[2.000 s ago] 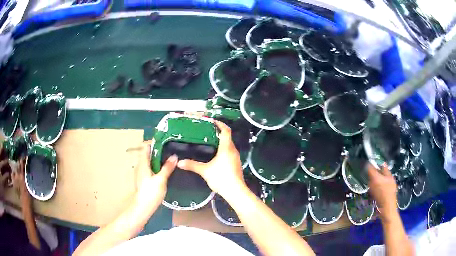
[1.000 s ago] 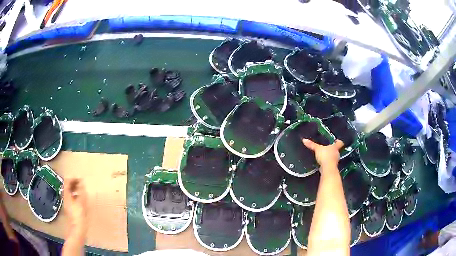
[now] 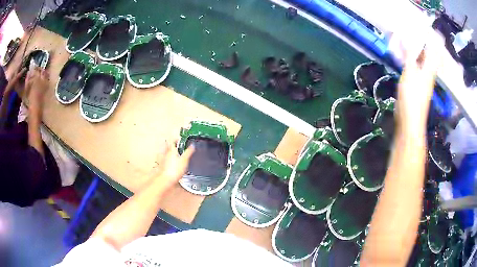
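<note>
A green-and-black housing (image 3: 208, 160) lies face up at the right end of the cardboard sheet (image 3: 141, 128). My left hand (image 3: 173, 162) is at its left side, with the thumb over the rim and the other fingers mostly hidden. My right hand (image 3: 418, 57) is stretched to the upper right over the edge of the white shelf. It is blurred by glare, and I cannot tell whether it holds anything. Another housing (image 3: 262, 192) lies just right of the first one, beside the pile of housings (image 3: 318, 177).
Several housings (image 3: 99, 94) stand in rows at the upper left. Small black parts (image 3: 287, 78) lie loose on the green surface behind the pale strip (image 3: 240, 94). A blue bin (image 3: 350, 26) runs along the shelf. A coworker's arm (image 3: 35, 107) works at the far left.
The view has turned left. My right hand has left the housing in the pile and is up at the shelf. My left hand has come from over the bare cardboard to a housing at its right end.
</note>
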